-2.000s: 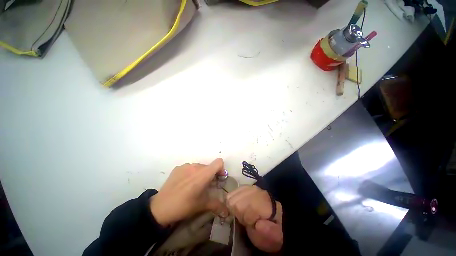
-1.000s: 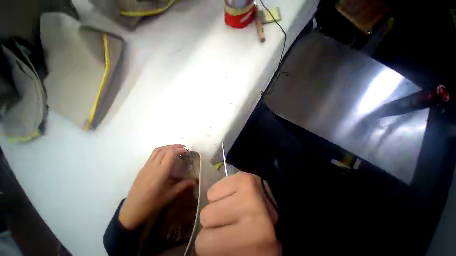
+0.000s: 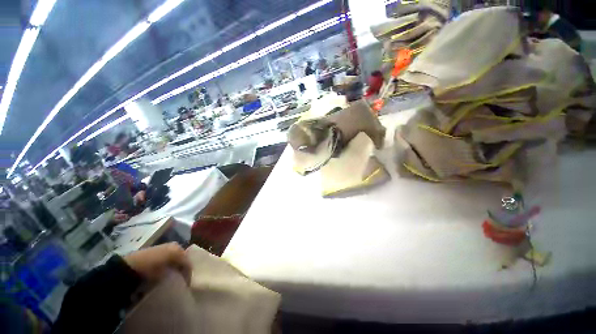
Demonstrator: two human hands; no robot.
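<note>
A beige-taupe bag body is at the bottom, near the front edge of the white table. My left hand, in a dark sleeve, grips its top left part. The fingers are partly hidden by the fabric. My right hand is not in view, and neither is the pointed tool.
A white table spans the right side. A heap of taupe pieces with yellow edges stands at its back right; two smaller pieces lie left of it. A blurred red pot stands at right. A brown carton and a person lie beyond.
The view has swung up and left, showing the workshop and the heap. My left hand now holds the bag at the lower left. My right hand and its thin metal tool have left the picture.
</note>
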